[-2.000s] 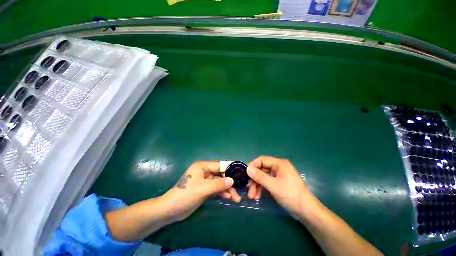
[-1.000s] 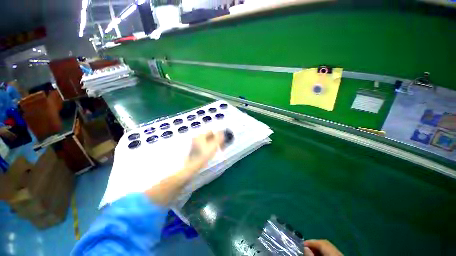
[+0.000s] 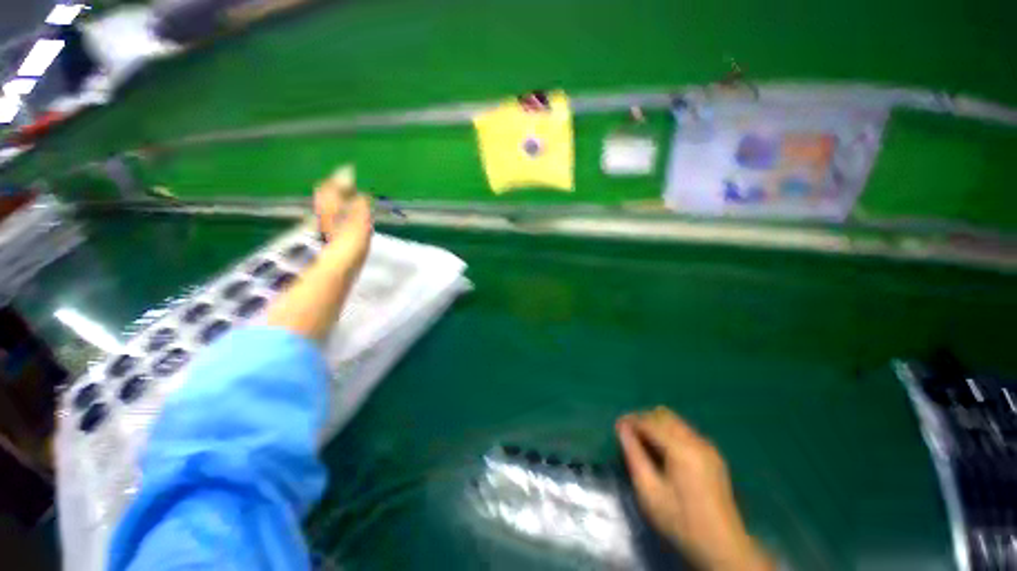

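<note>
The picture is blurred. My left hand (image 3: 344, 212), in a blue sleeve, reaches over the far end of the stack of white blister trays (image 3: 390, 290); whether it holds anything cannot be told. Black discs (image 3: 214, 331) lie in rows on the top tray, partly hidden by my left arm. My right hand (image 3: 683, 480) is low in the centre right with curled fingers, by the right edge of a clear shiny strip of carrier film (image 3: 558, 507). The strip shows a row of black dots along its far edge. A grip on it cannot be made out.
A sheet of black dots (image 3: 987, 468) lies at the right edge on the green bench (image 3: 781, 335). A yellow card (image 3: 526, 145), a white label (image 3: 629, 155) and an instruction sheet (image 3: 775, 162) hang on the green partition. Another white stack (image 3: 39, 245) is at far left.
The view swung left, then partly back right. My left hand left the black round part's place at my right hand, carried a dark disc over the trays, and is now at their far end.
</note>
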